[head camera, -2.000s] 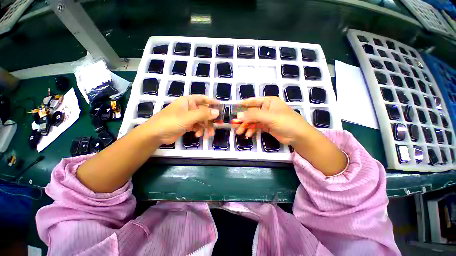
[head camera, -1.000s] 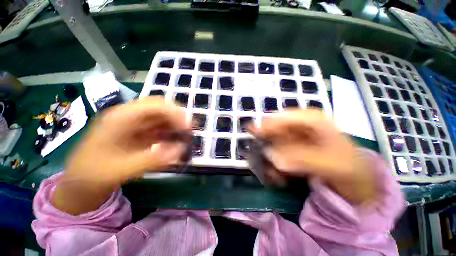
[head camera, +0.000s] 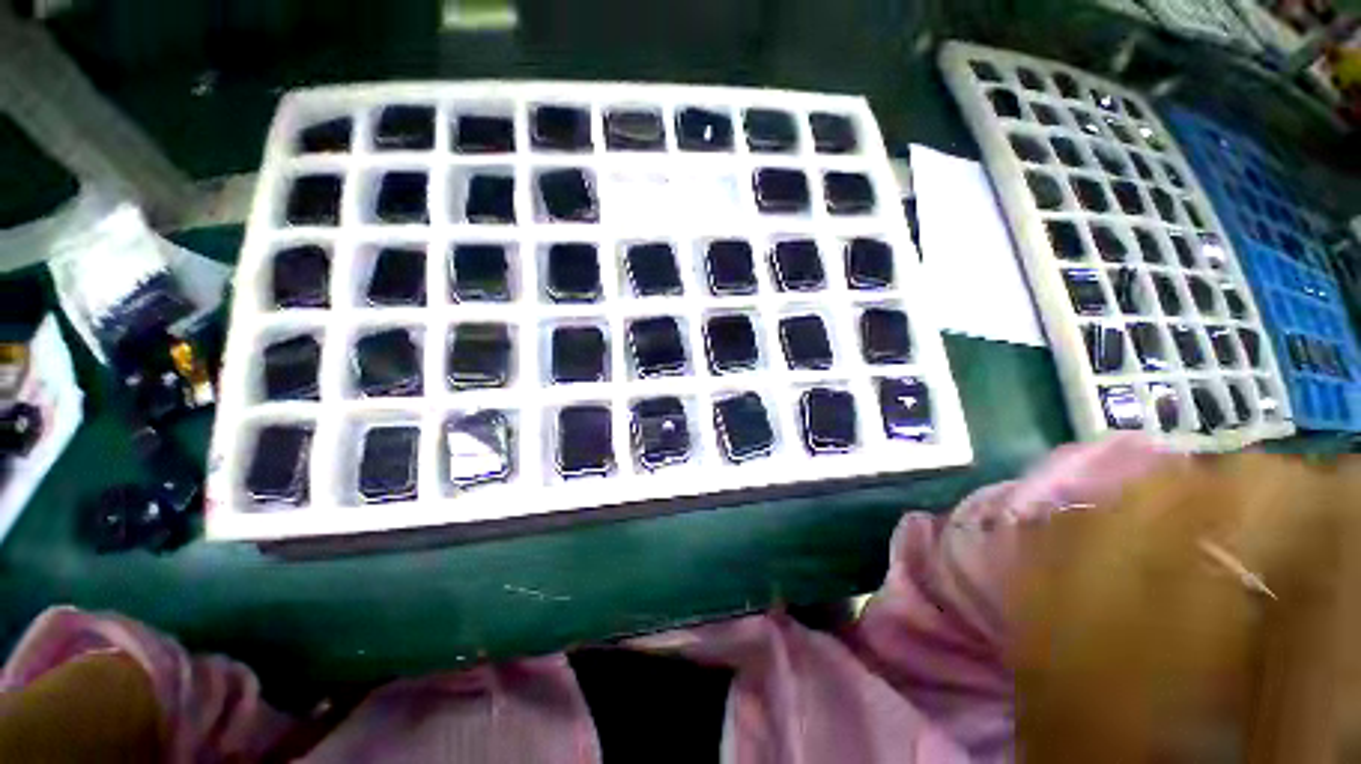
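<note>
The white foam tray (head camera: 597, 493) lies in front of me with rows of black smartwatch units (head camera: 657, 346). Two adjoining empty pockets (head camera: 675, 199) show in the second row from the back. One unit (head camera: 478, 448) in the front row has a bright patch on its face. My right hand (head camera: 1209, 597) is a large blurred shape at the lower right, cut off by the edge; its fingers and anything in it cannot be made out. My left hand is out of view; only part of the forearm and pink sleeve shows at the lower left.
A white paper sheet (head camera: 970, 254) lies right of the foam tray, then a second tray (head camera: 1030, 254) with units and a blue tray (head camera: 1328, 284). At the left are a clear plastic bag (head camera: 123, 276), loose black parts (head camera: 149, 508) and a metal upright (head camera: 90, 112).
My hands have moved apart and away from over the tray, the left out of view and the right to the lower right. The view has shifted, and the tray's front row is uncovered.
</note>
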